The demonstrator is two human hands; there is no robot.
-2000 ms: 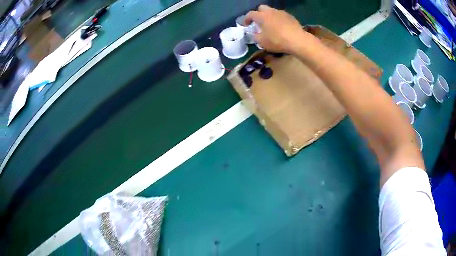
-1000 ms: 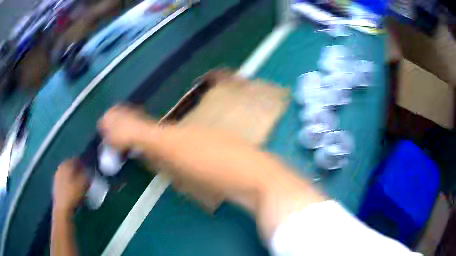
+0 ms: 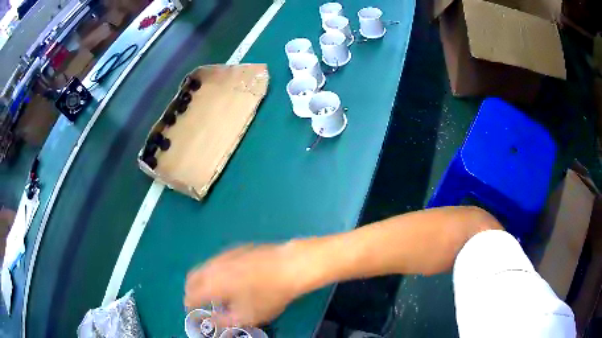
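My right hand (image 3: 241, 284) is near the bottom edge, blurred, fingers bent down over two white cup-shaped housings. One housing (image 3: 200, 323) shows a pale round centre with a white dot; the other housing (image 3: 243, 333) is cut off by the bottom edge. The fingertips overlap the housings' rims, but whether they grip one is unclear. My left hand is out of the picture. A shallow cardboard tray (image 3: 218, 125) holds several small black round parts (image 3: 163, 142) along its left side. More white housings (image 3: 327, 115) stand upright in a group at the bench's right edge.
A clear bag of screws (image 3: 115, 320) lies at the bottom left. A blue stool (image 3: 508, 148) and an open carton (image 3: 515, 39) stand on the floor at right. A black square fan (image 3: 72, 99) with a cable sits on the far-left surface. The green bench (image 3: 277, 191) has a white stripe.
The view has swung right and down. The housings beyond the tray are gone from there. My right hand is now low over housings near me; my left hand has left the picture.
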